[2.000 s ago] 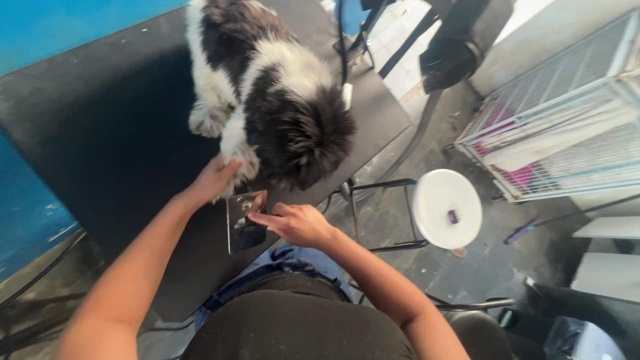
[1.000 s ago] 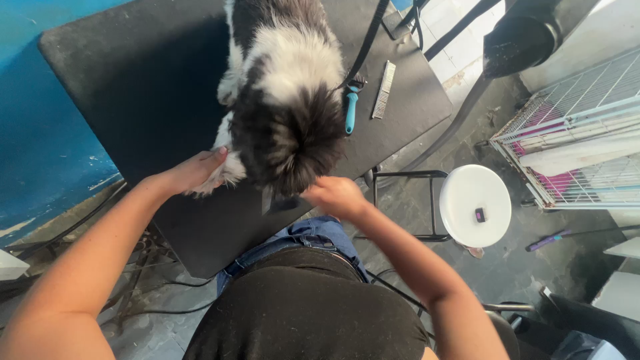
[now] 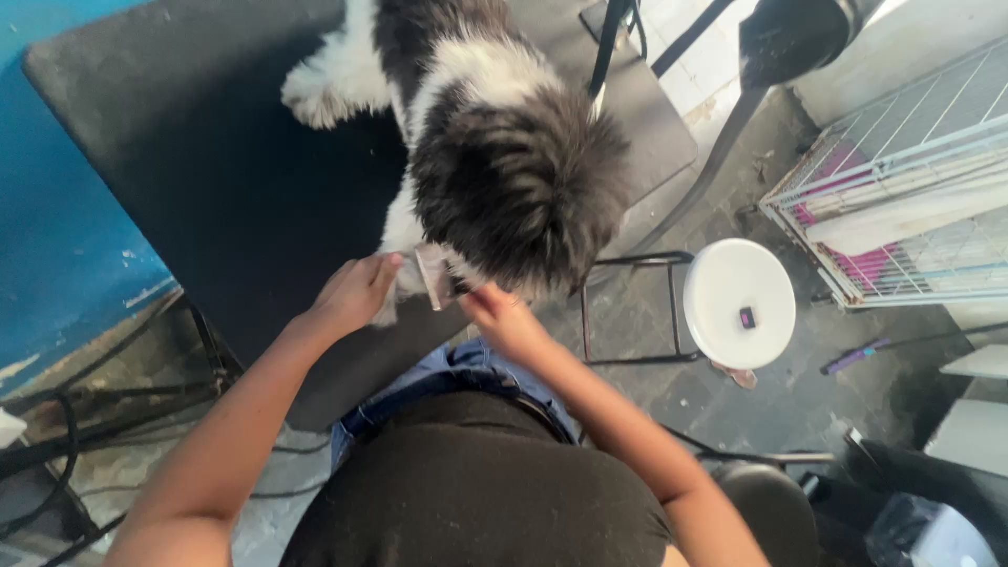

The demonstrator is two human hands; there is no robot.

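A black-and-white long-haired dog (image 3: 520,181) stands on a dark grooming table (image 3: 236,157), its head lowered toward me. My left hand (image 3: 354,291) holds the dog's white front leg (image 3: 402,228) near the paw, at the table's near side. In my right hand (image 3: 504,315) is a grooming brush with a flat rectangular head (image 3: 433,276), blurred, which looks like a slicker brush. Its head lies against the fur of that leg, just right of my left fingers. The dog's head is close above my right hand, and the brush handle is mostly hidden.
A round white stool (image 3: 736,276) with a small dark object (image 3: 747,317) on it stands right of the table. Farther right is a white wire cage (image 3: 906,181). A black dryer nozzle (image 3: 795,39) hangs at the upper right. Cables (image 3: 71,441) run at the lower left.
The brush has come into view between my hands, at the dog's front leg. A blue-handled tool and a metal comb, seen on the table one second ago, are out of sight.
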